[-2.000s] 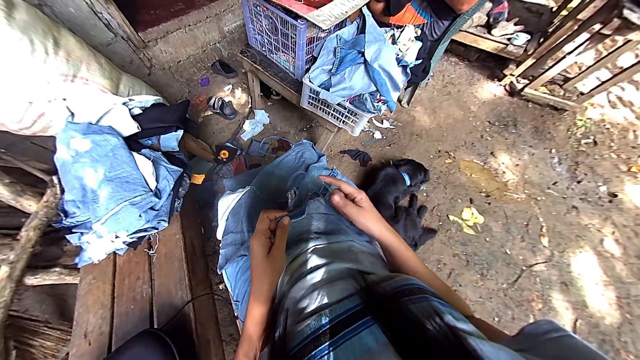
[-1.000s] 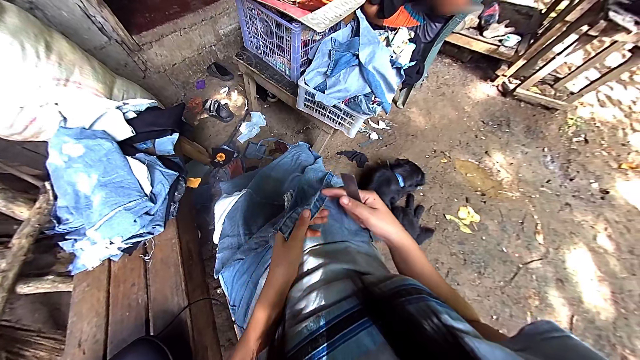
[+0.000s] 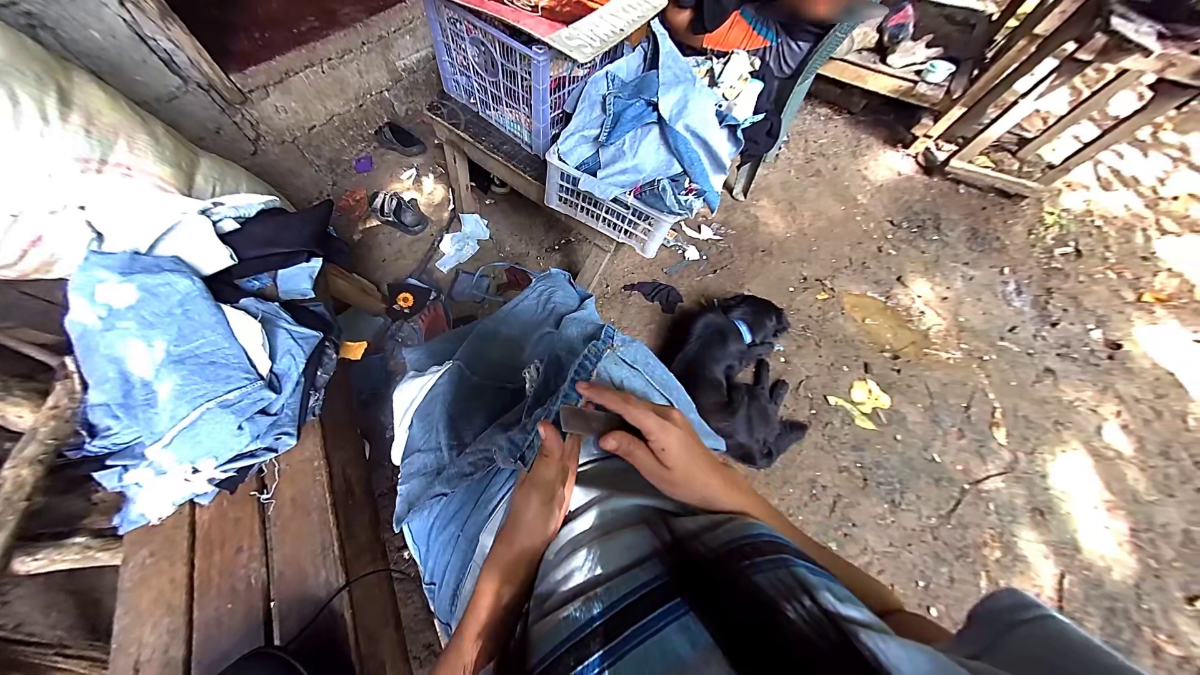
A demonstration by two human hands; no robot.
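Note:
Blue denim cloth [image 3: 469, 375] lies over my lap, with a thick seam or hem running up toward its far corner. My left hand [image 3: 547, 483] holds the near end of that seam, fingers partly hidden. In my right hand [image 3: 661, 445] is a flat dark blade [image 3: 589, 421], pinched between thumb and fingers, its end close to my left fingertips. The right fingers also touch the denim edge. Whether the blade touches the cloth cannot be told.
A black dog [image 3: 736, 375] lies on the ground beside the denim. More denim [image 3: 169, 347] is heaped on the wooden bench [image 3: 230, 562] at left. A purple crate [image 3: 487, 80] and white basket [image 3: 614, 214] stand ahead, near a seated person.
The blade, upright in my right hand one second ago, now lies flatter and points left. My hands have come closer together over the denim seam.

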